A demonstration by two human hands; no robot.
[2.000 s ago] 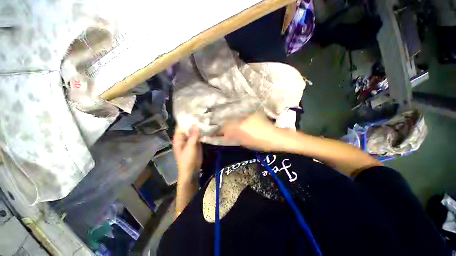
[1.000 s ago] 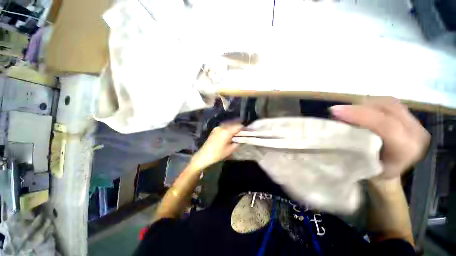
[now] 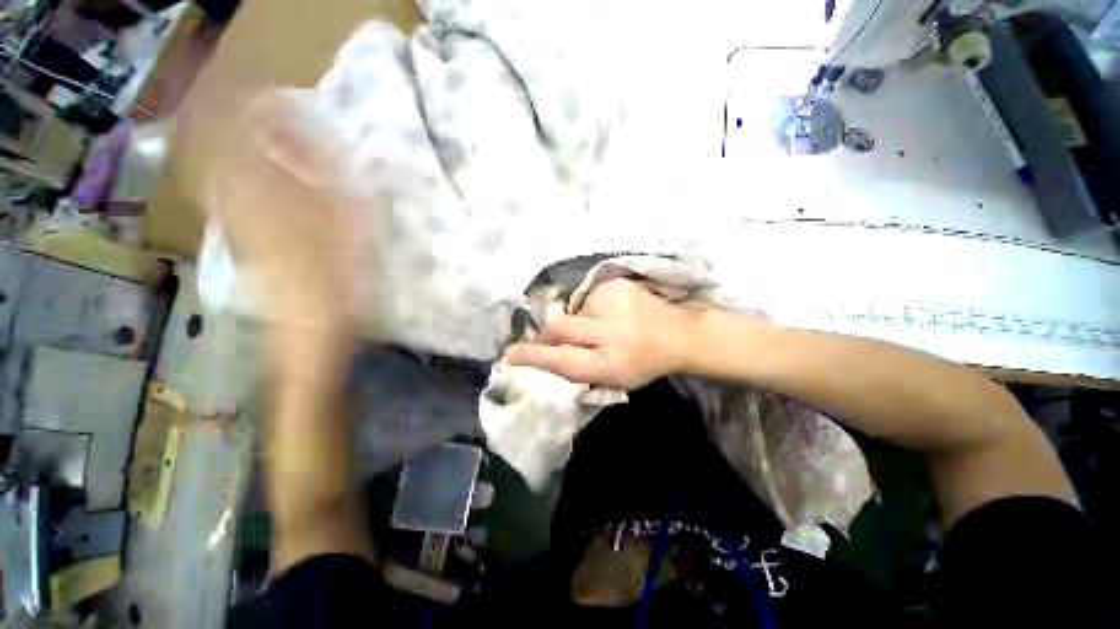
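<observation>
The pale blotched garment body [image 3: 455,184] lies on the left of the white table and hangs over its front edge. A browner blotched cloth piece [image 3: 798,461] hangs below the table edge on the right. My right hand [image 3: 626,338] grips cloth at the table edge, with a small pale end [image 3: 534,418] hanging under the fingers. My left hand [image 3: 276,160] is blurred over the garment's left side; its fingers and anything in them cannot be made out.
The machine's needle area [image 3: 811,123] is lit at the upper right. A dark grey box [image 3: 1056,123] stands right of it. A printed ruler [image 3: 933,289] runs along the table front. Brown board [image 3: 270,62] lies at the upper left.
The view has turned toward the machine. The browner piece was stretched between both hands and now hangs at the edge. My left hand has moved far left; my right hand has moved left to the table edge.
</observation>
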